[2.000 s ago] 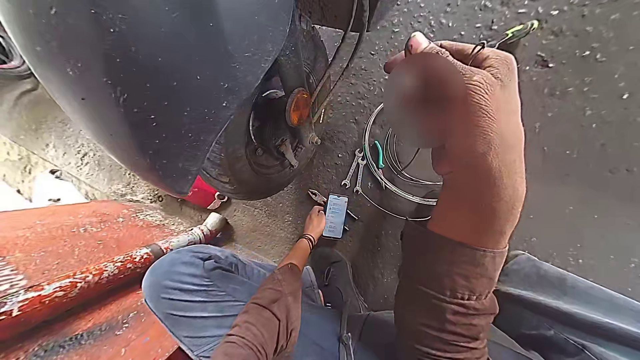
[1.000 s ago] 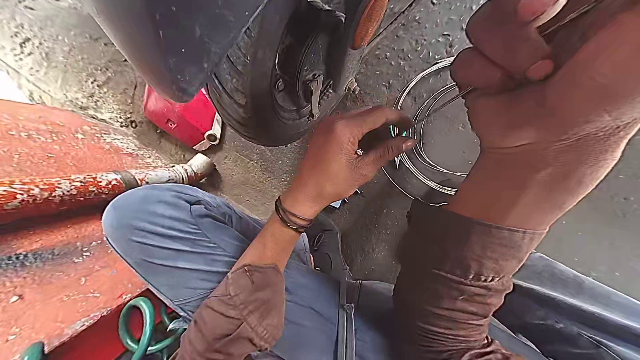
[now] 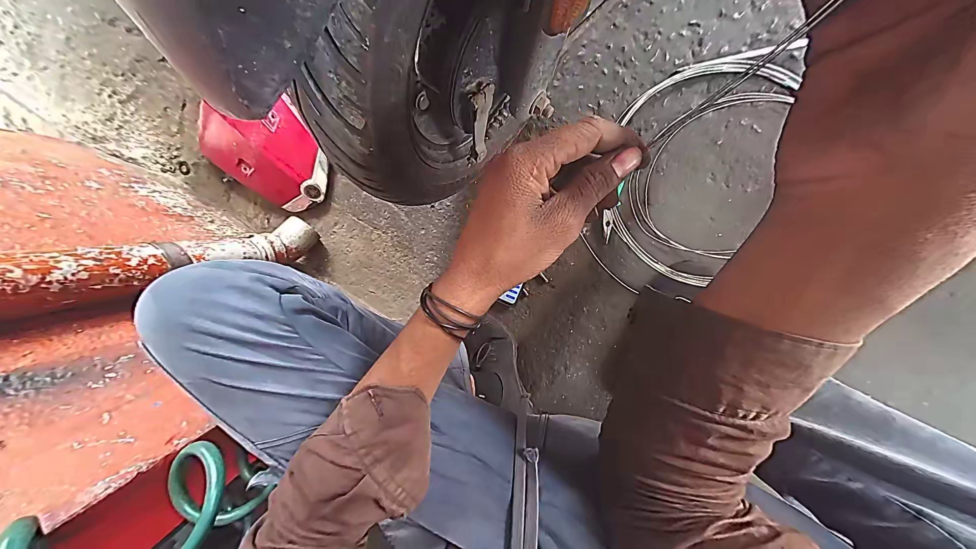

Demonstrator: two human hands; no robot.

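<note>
My left hand (image 3: 541, 191) pinches a thin wire cable (image 3: 705, 99) between thumb and forefinger, in front of a small wheel's tyre (image 3: 366, 99). The cable runs up to the right, past my right forearm. Of my right arm only the forearm (image 3: 862, 175) shows; the hand is beyond the top right edge. Coils of pale wire (image 3: 648, 255) lie on the ground behind both arms. A corner of the phone (image 3: 510, 293) shows below my left wrist.
A red plastic part (image 3: 263, 152) lies left of the tyre. A rusty painted pipe (image 3: 213, 250) and an orange painted surface (image 3: 91, 396) are at the left. A green hose (image 3: 213, 488) loops at the lower left. A dark vehicle panel (image 3: 229, 46) overhangs the tyre.
My left hand has left the phone on the ground and come up to the cable. My right hand, raised in view before, has passed out at the top right. The view is closer to the wheel.
</note>
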